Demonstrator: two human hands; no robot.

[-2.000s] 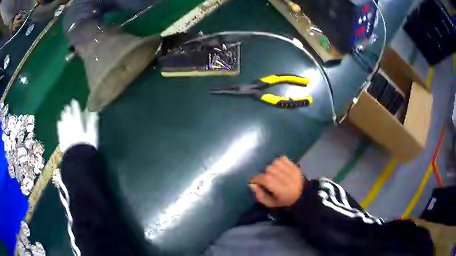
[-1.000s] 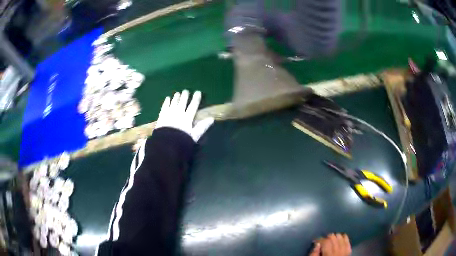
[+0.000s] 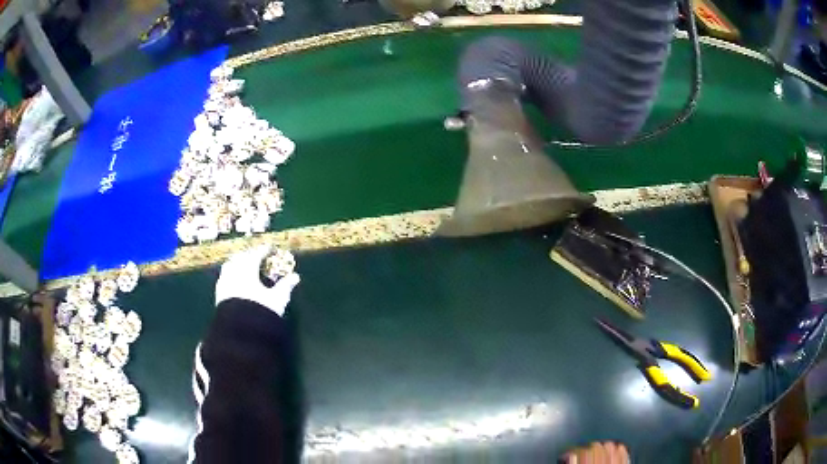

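My left hand (image 3: 247, 283), in a white glove, holds one small white assembly (image 3: 279, 264) between thumb and fingers at the belt's speckled edge strip. A heap of white assemblies (image 3: 231, 168) lies on the green belt, against the blue sheet (image 3: 118, 172). Another heap of white assemblies (image 3: 95, 353) lies on the dark green bench (image 3: 408, 335) at the left. My right hand (image 3: 598, 453) is bare and cut off by the bottom edge; only knuckles and part of the fingers show, so its grip cannot be told.
The grey fume hood (image 3: 512, 177) hangs over the edge strip on its ribbed hose (image 3: 621, 68). A dark tray of thin metal pieces (image 3: 603, 263) and yellow-and-black pliers (image 3: 657, 361) lie at the right. A grey cable (image 3: 703, 279) curves past them beside a dark box (image 3: 784, 263).
The view has swung left. My left hand, earlier spread and empty over the belt edge, has moved left and taken hold of a white assembly. My right hand has dropped mostly out of view.
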